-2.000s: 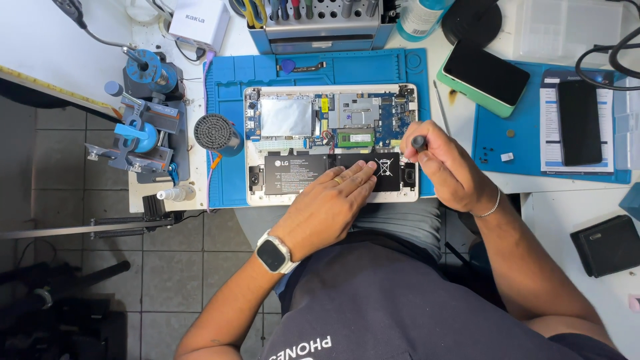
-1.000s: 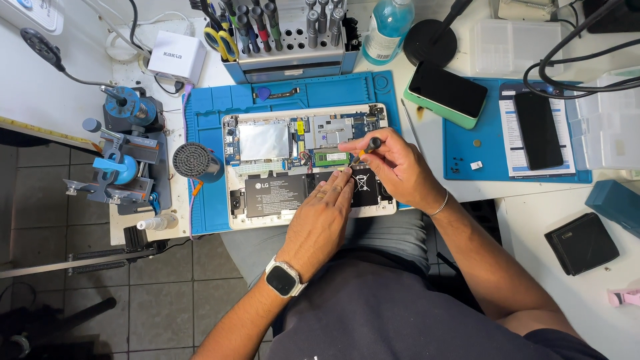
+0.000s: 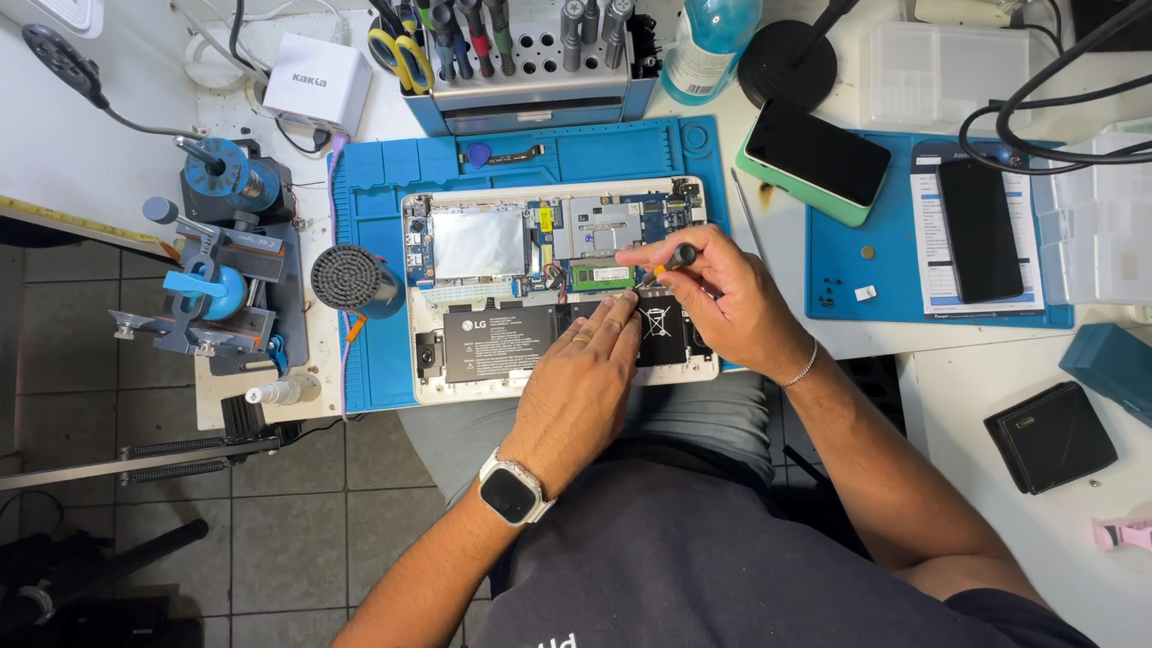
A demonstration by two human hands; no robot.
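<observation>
An opened white laptop base (image 3: 562,191) lies on a blue silicone repair mat (image 3: 378,378). Its black LG battery (image 3: 499,346) fills the near half, and a green memory module (image 3: 601,276) sits on the circuit board above it. My left hand (image 3: 580,387) rests on the battery, fingertips near the battery's upper edge. My right hand (image 3: 733,301) grips a screwdriver (image 3: 677,258) with a dark and yellow handle; its tip points down by the battery's upper edge, just beside my left fingertips. Whether the tip sits in a screw cannot be told.
Behind the mat stands a tool rack (image 3: 540,85) with screwdrivers. A clamp fixture (image 3: 216,279) and round dark-topped container (image 3: 357,281) are at left. On the right, small screws (image 3: 830,292), a green box with a phone (image 3: 817,153) and another phone (image 3: 979,229) lie near.
From two seconds ago, my right hand with the screwdriver has moved left along the battery's upper edge, and my left fingertips have come up to that edge. The view has shifted.
</observation>
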